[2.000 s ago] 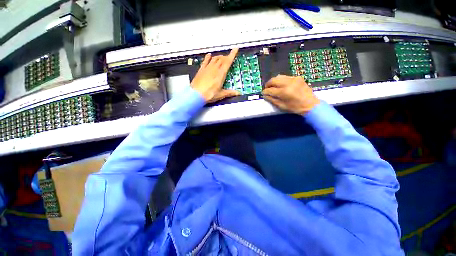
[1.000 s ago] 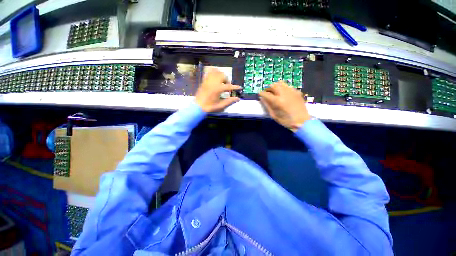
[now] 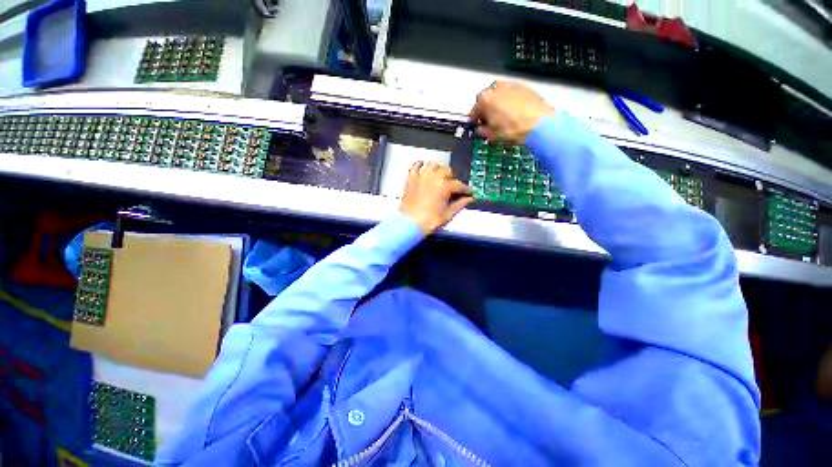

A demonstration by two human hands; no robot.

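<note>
A green PCB panel (image 3: 515, 175) lies in a black wave solder pallet (image 3: 463, 155) on the conveyor in front of me. My left hand (image 3: 433, 196) is at the pallet's near left corner, thumb and fingers close together at its edge. My right hand (image 3: 509, 111) is at the far left edge of the pallet, fingers bent down at a clip. My right hand and sleeve cover part of the panel's far side. Whether either hand pinches a clip is hidden by the fingers.
The incoming board row (image 3: 137, 141) runs at left. More panels in pallets lie at right, one (image 3: 791, 222) near the edge. Blue-handled cutters (image 3: 629, 113) and a red object (image 3: 660, 25) lie behind the rail. A small blue bin (image 3: 54, 41) stands upper left. A cardboard sheet (image 3: 162, 296) lies low left.
My right hand has moved from the pallet's near edge to its far left edge. My left hand stays at the near left corner. The view has shifted, with the conveyor further right.
</note>
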